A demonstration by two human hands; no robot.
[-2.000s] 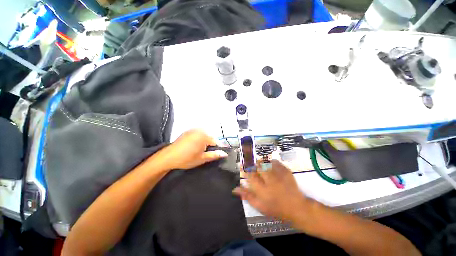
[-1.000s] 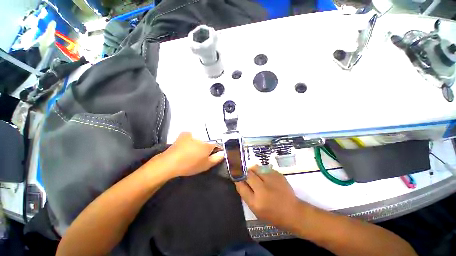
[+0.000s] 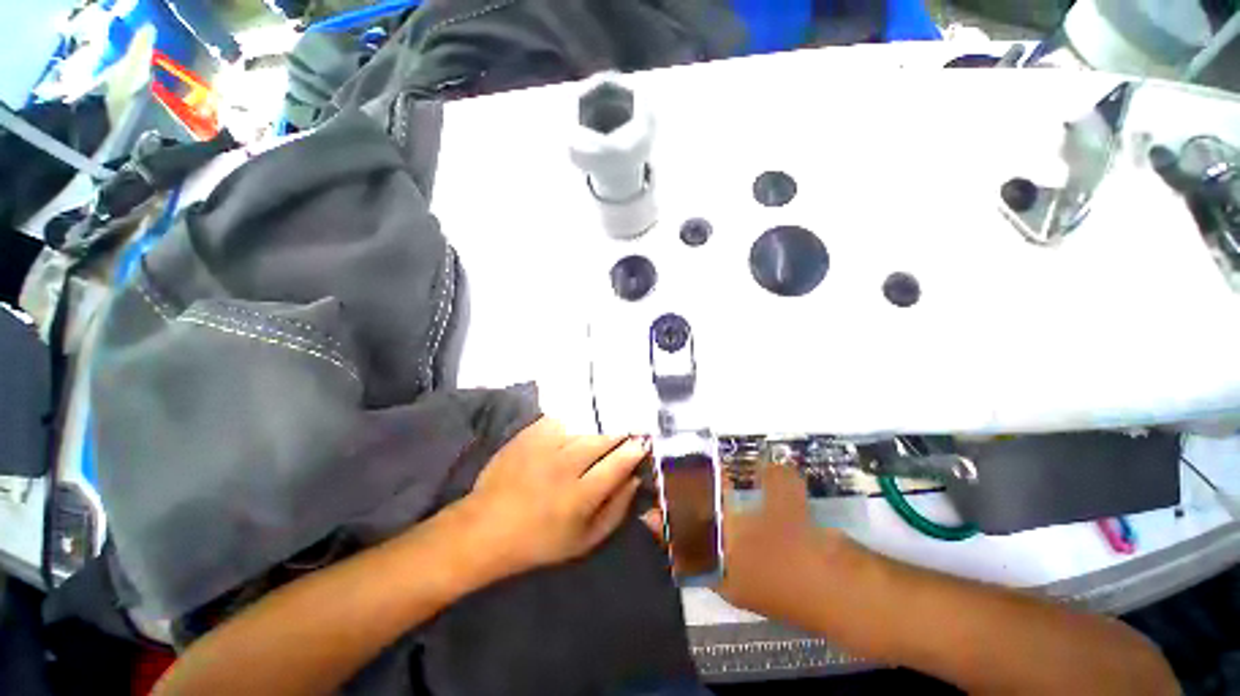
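Note:
The large dark grey garment (image 3: pixel 231 422) with pale topstitching is heaped at the left, and its cloth runs under my left hand. My left hand (image 3: pixel 564 490) lies on the dark cloth just left of the shiny take-up lever guard (image 3: pixel 695 510), fingers together at the needle area. My right hand (image 3: pixel 775 537) is just right of the guard, blurred and partly behind it; its fingertips are hidden. Dark cloth (image 3: pixel 585 619) hangs below both hands. The white sewing machine head (image 3: pixel 938 354) spans the middle. The presser foot and needle are hidden.
A flat dark cloth piece (image 3: pixel 1081 480) lies on the machine bed at the right, with a green scissor handle (image 3: pixel 925 511) beside it. A small pink and blue tool (image 3: pixel 1118 533) lies below it. A tape measure strip (image 3: pixel 802 645) runs along the front edge.
The machine head appears larger and lower in view. My left hand now lies flatter over the cloth, and a cloth edge shows raised behind it. The green handle is more covered.

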